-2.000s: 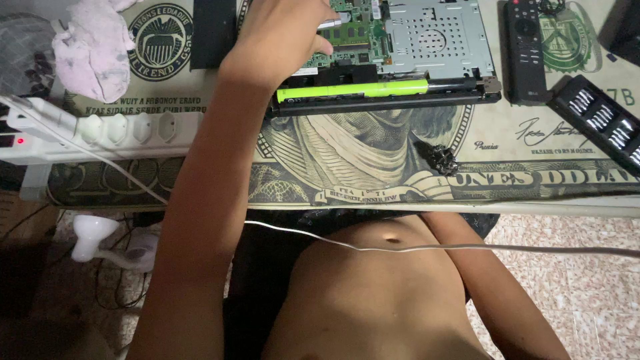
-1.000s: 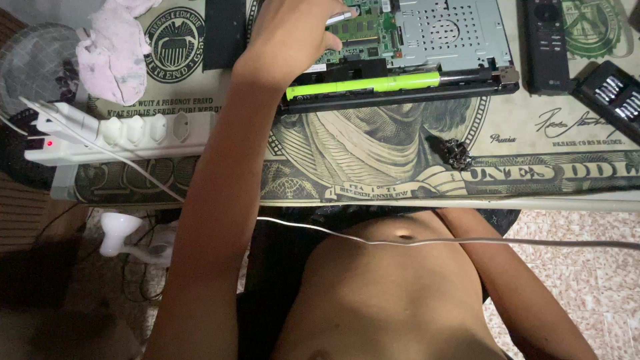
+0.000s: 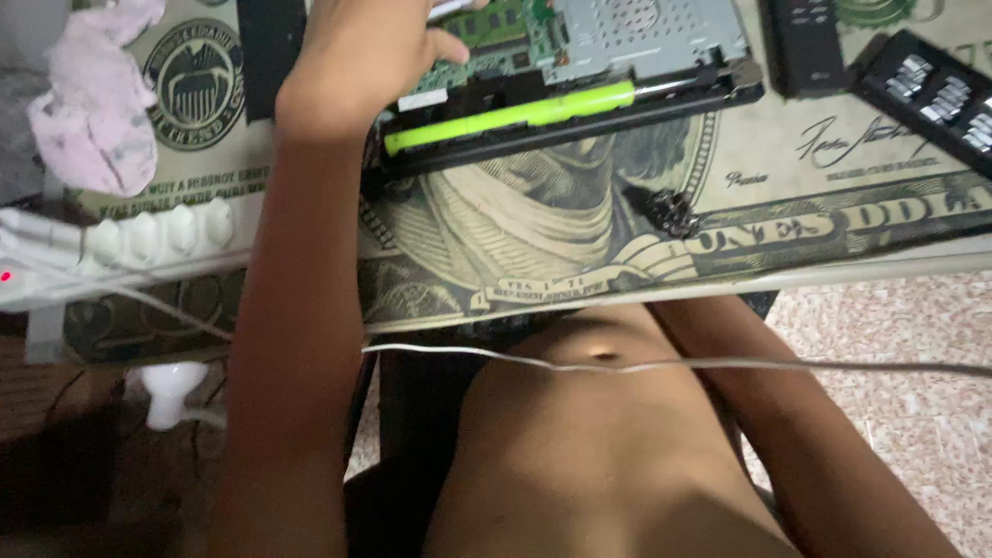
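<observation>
An opened electronic device with a green circuit board [image 3: 496,35], a perforated metal plate [image 3: 659,35] and a black plastic frame lies at the top of the head view. Along its near edge rests a screwdriver with a lime-green handle [image 3: 511,116], its dark shaft pointing right. Over the board's left part is my left hand [image 3: 372,62]; a thin, pale rod-like object [image 3: 457,8] shows at its fingers, which the top edge of the picture partly cuts off. My right forearm runs below the table edge at the right, and the right hand is hidden.
A white power strip [image 3: 182,232] and a pinkish cloth [image 3: 97,108] lie at the left. On the right are a remote control [image 3: 806,46] and a black case with metal bits [image 3: 930,93]. A dark tangled clump [image 3: 674,213] sits nearer. A white cable [image 3: 480,353] crosses below the table edge.
My left hand stays over the board's left part. The view has shifted slightly; nothing else has plainly changed.
</observation>
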